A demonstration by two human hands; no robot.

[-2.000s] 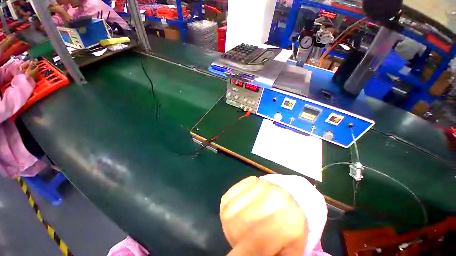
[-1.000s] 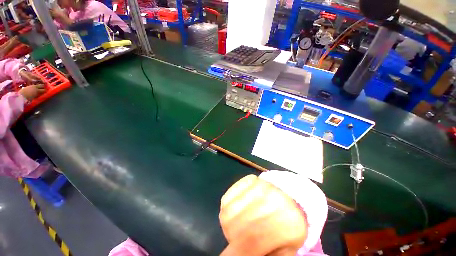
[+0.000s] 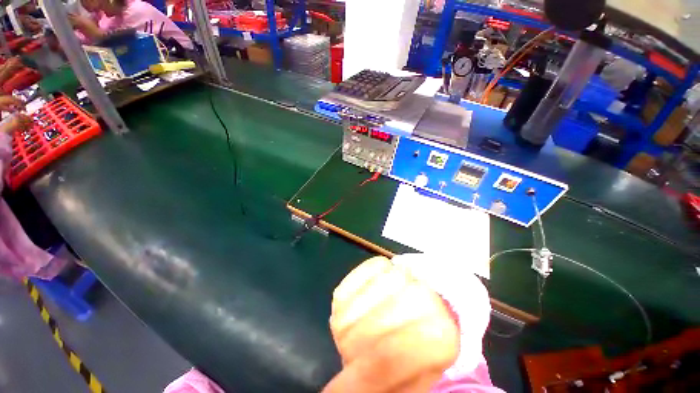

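Observation:
My right hand (image 3: 395,318) is at the bottom centre, bent and large, close to the camera, with a white cuff (image 3: 463,307) and pink sleeve. Its fingers are hidden, and nothing held shows. My left hand cannot be made out; a pink sleeve piece (image 3: 196,381) shows at the bottom edge. Beyond are a blue control box (image 3: 468,178), a grey power supply (image 3: 367,146) with red digits, and white paper (image 3: 436,226) on a green board. Red and black leads (image 3: 334,206) run to the board's brown edge. A clear tube with a whitish fitting (image 3: 542,262) hangs from the box.
An orange-red fixture (image 3: 568,370) lies bottom right. A dark keyed device (image 3: 376,86) rests on the equipment. A grey post (image 3: 84,73) stands at left; beyond it, a person's hand (image 3: 17,121) is at an orange-red tray (image 3: 57,134). The green bench (image 3: 176,199) curves along the left.
The view has shifted slightly. My right hand keeps its pose. At far left, the other person's hands have moved left and more of the tray shows.

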